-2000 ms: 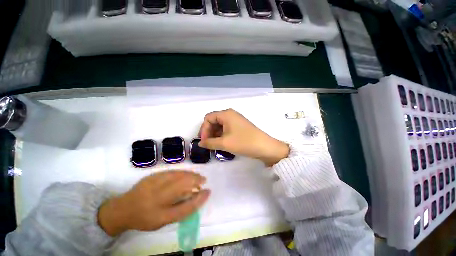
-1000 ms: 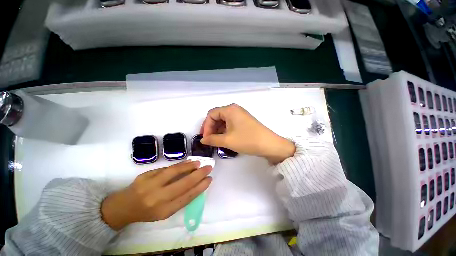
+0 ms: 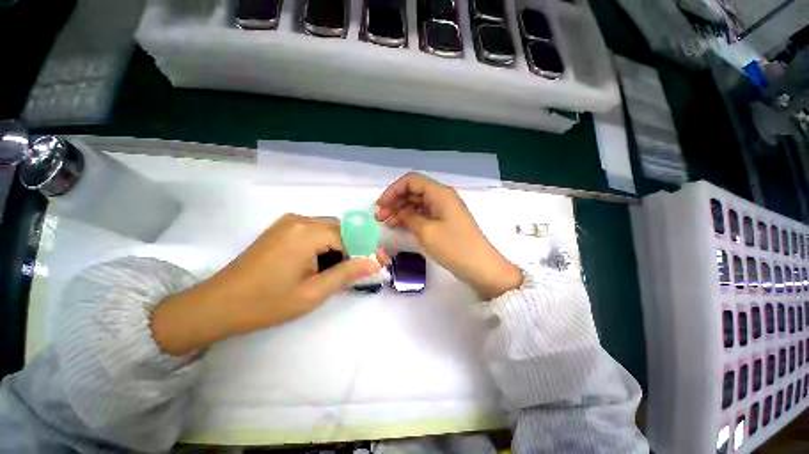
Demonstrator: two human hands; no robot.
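My left hand (image 3: pixel 288 270) holds the mint-green tool (image 3: pixel 360 232) raised over the row of watch bodies, with white material at its fingertips. My right hand (image 3: pixel 435 226) is beside the tool, thumb and fingertips close together; whether they pinch something small cannot be made out. A black glossy watch body (image 3: pixel 409 272) lies on the white mat (image 3: pixel 355 372) just below my right hand. Another watch body (image 3: pixel 368 286) is mostly covered by my left fingers. A dark part of a third shows between my left thumb and fingers. The rest of the row is hidden.
A translucent bottle (image 3: pixel 124 195) with a metal top stands at left. A foam tray (image 3: pixel 355 75) with watches lies beyond the mat, a dense foam tray (image 3: pixel 687 301) at right. A clear sheet (image 3: pixel 373 164) lies at the far edge; small parts (image 3: pixel 556 259) lie at the mat's upper right.
My left hand has moved up and over the row, and the green tool now points its rounded end upward. My right hand has moved slightly up and right. The camera view has shifted.
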